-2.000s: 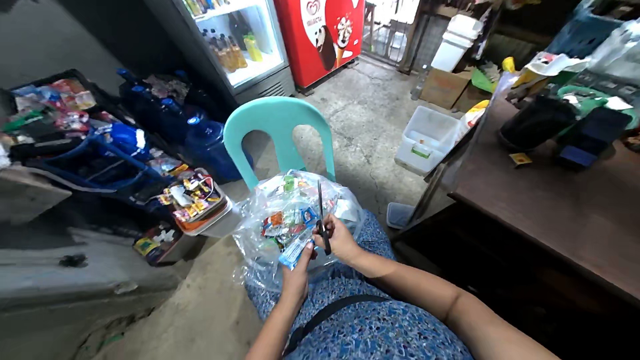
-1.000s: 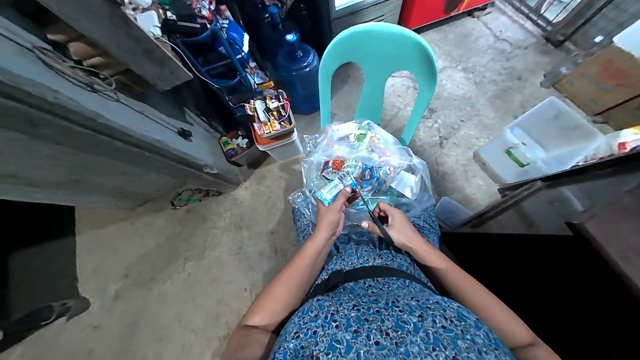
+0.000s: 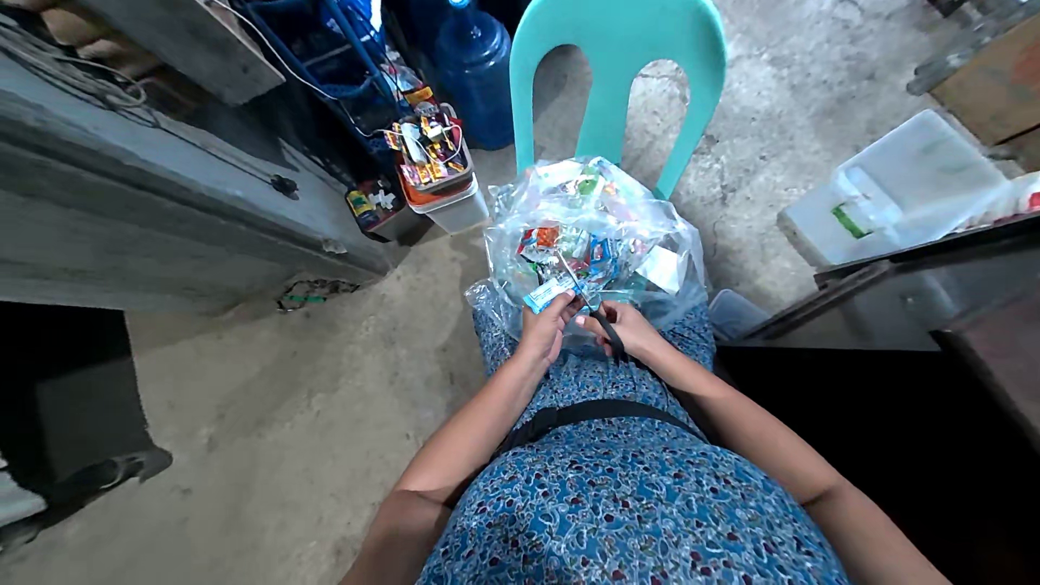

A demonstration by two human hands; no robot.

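My left hand [image 3: 549,323] is closed on a blue-and-white plastic wrapper [image 3: 548,294] at the near edge of a clear plastic bag [image 3: 678,236]. Scissors with black handles [image 3: 609,333] are in my right hand [image 3: 627,327], their blades pointing away from me beside the wrapper. Whether the blades touch the wrapper cannot be told. Colourful wrappers [image 3: 543,239] and a white piece [image 3: 662,269] lie in the bag, which rests over my lap and the seat of a green plastic chair [image 3: 603,77].
Left of the chair stand a blue water jug [image 3: 475,77] and a small tub of sachets [image 3: 435,175] on a white container [image 3: 457,213]. To the right are a clear plastic bin [image 3: 910,187], a cardboard box [image 3: 995,85] and a dark table edge [image 3: 991,341].
The view has swung down and to the left. Both hands stay close together over the bag, with the wrapper and scissors still held.
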